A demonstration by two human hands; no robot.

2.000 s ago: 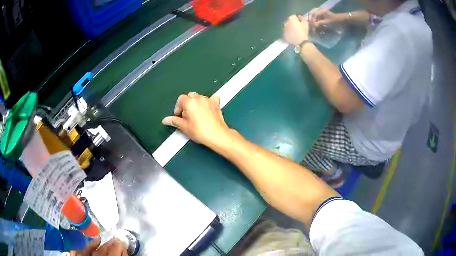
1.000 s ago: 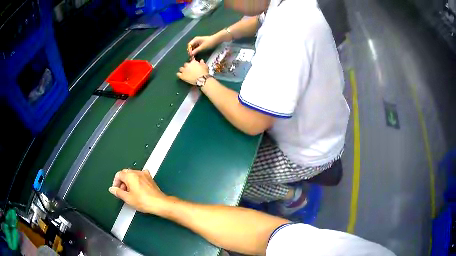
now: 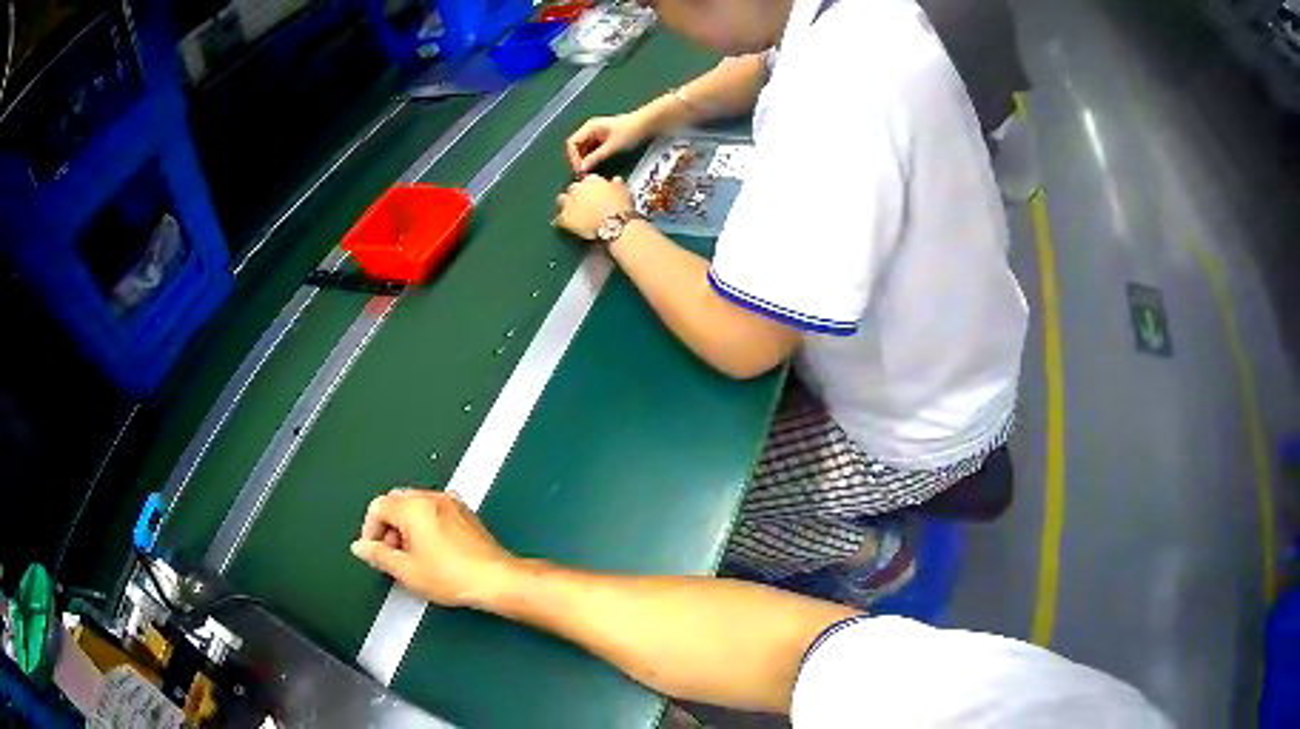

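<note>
My right hand (image 3: 435,548) rests over the green surface (image 3: 599,484) at the pale strip (image 3: 528,385), its fingers curled towards the left. Whether anything is between the fingertips cannot be told. Several tiny parts (image 3: 509,333) lie scattered in a line on the green surface beyond my hand. My left hand is out of the picture. The silver machine plate (image 3: 307,662) is cut off at the lower left, with a green cap (image 3: 32,612) and a white paper label (image 3: 136,705) beside it.
A red-orange bin (image 3: 409,235) sits farther up the line. A neighbouring worker (image 3: 884,242) in a white shirt sits at the right of the line, both hands by a shallow tray (image 3: 692,185) of small parts. A blue frame (image 3: 121,271) stands at the left.
The view has swung up and right since the first frame, so my left hand and the nozzles have left the picture. My right hand stays over the strip with its fingers curled.
</note>
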